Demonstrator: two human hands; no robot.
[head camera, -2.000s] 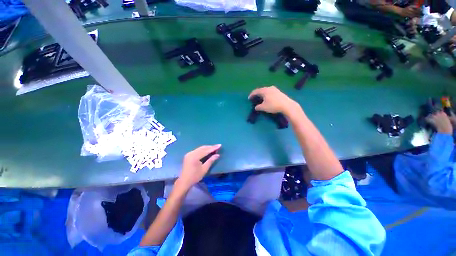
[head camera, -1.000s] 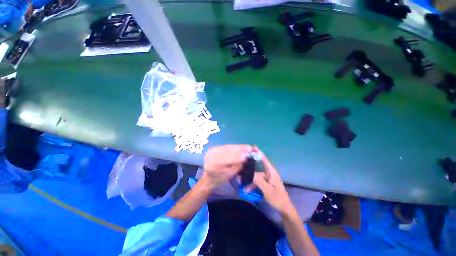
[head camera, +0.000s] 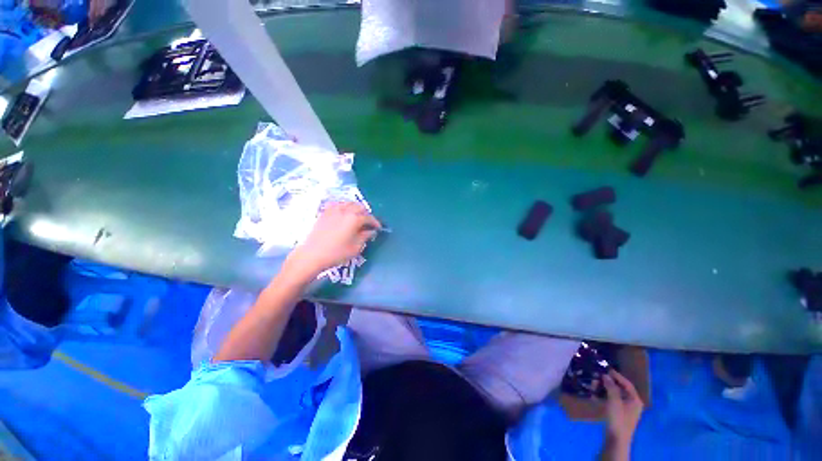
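My left hand (head camera: 337, 236) is over the loose heap of slotted insert plates (head camera: 342, 271) beside the clear plastic bag (head camera: 287, 185). A small pale plate (head camera: 383, 228) shows at its fingertips, pinched. My right hand (head camera: 622, 407) is low at the right, at the open carton (head camera: 641, 376), its fingers against the glossy black parts (head camera: 586, 369); whether it grips one cannot be told. Several black plastic caps (head camera: 535, 220) lie on the green table, some touching or overlapping.
A pale post (head camera: 270, 81) slants across the green table (head camera: 433, 288). Black bracket assemblies (head camera: 631, 122) lie along the far side. A pale foam sheet (head camera: 431, 31) hangs over one. A packed black set (head camera: 185, 72) is far left. A lined bin (head camera: 214, 320) stands below the table.
My hands have parted from the black piece they held together. The left moved to the plate heap, the right down to the carton. A foam sheet has appeared at the far side; one bracket there is gone from view.
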